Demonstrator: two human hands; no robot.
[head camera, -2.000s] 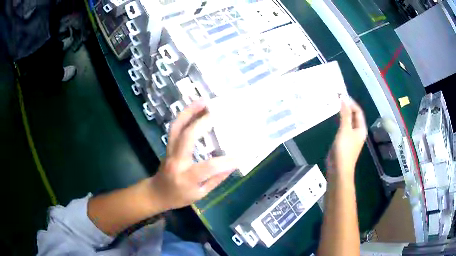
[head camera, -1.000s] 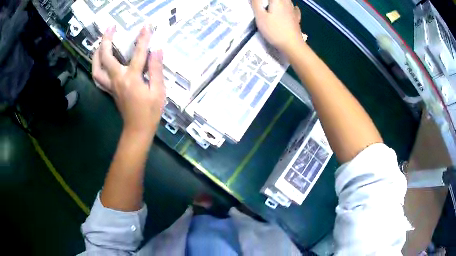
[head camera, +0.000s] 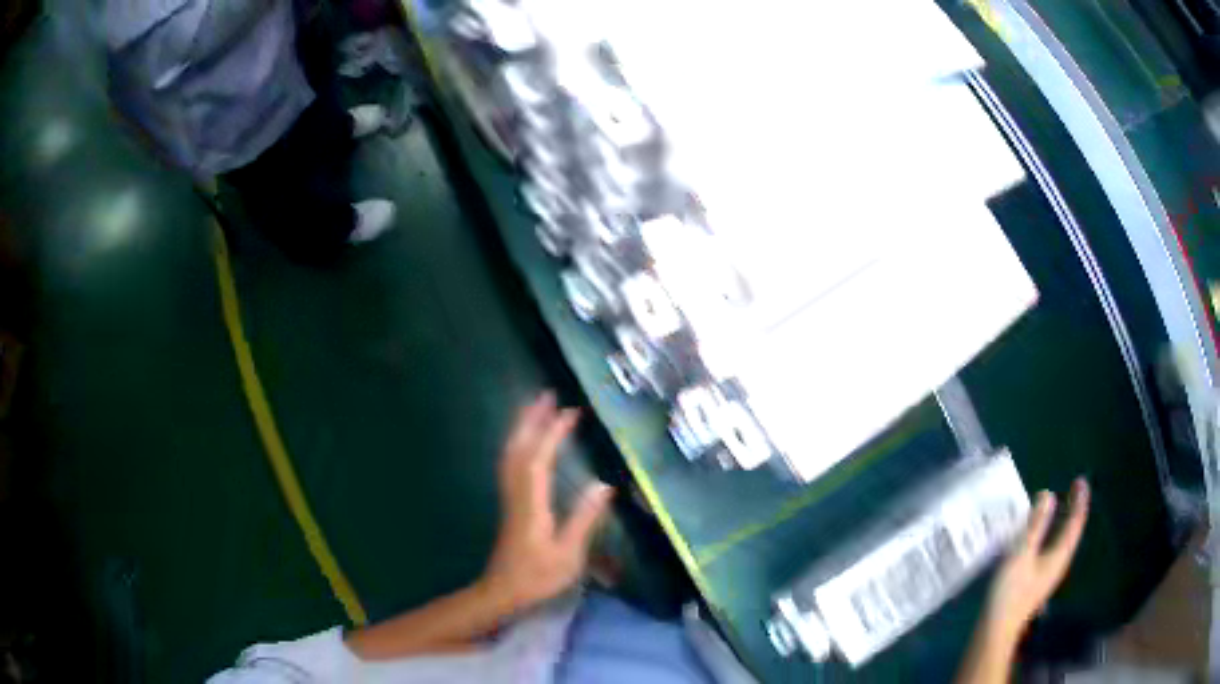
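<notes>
A large stack of white retail cartons (head camera: 856, 267) lies on the green bench, its top washed out by glare. Rows of pale hang tabs (head camera: 642, 301) stick out along its left side, blurred. A smaller group of cartons (head camera: 917, 568) with grey-black print lies apart, nearer me at the lower right, tabs toward the lower left. My left hand (head camera: 535, 515) is empty, fingers apart, over the bench's near edge side. My right hand (head camera: 1041, 561) is at the right end of the smaller group, fingers spread; whether it touches the carton is unclear.
A person in a grey smock (head camera: 221, 80) stands at the upper left on the green floor. A yellow line (head camera: 268, 414) runs along the floor. A curved pale rail (head camera: 1117, 147) borders the bench at the right. A brown surface (head camera: 1177, 615) shows at the lower right.
Both hands have left the large stack. The left is now off the cartons; the right has come down to the smaller group. The view has shifted, showing more floor at left.
</notes>
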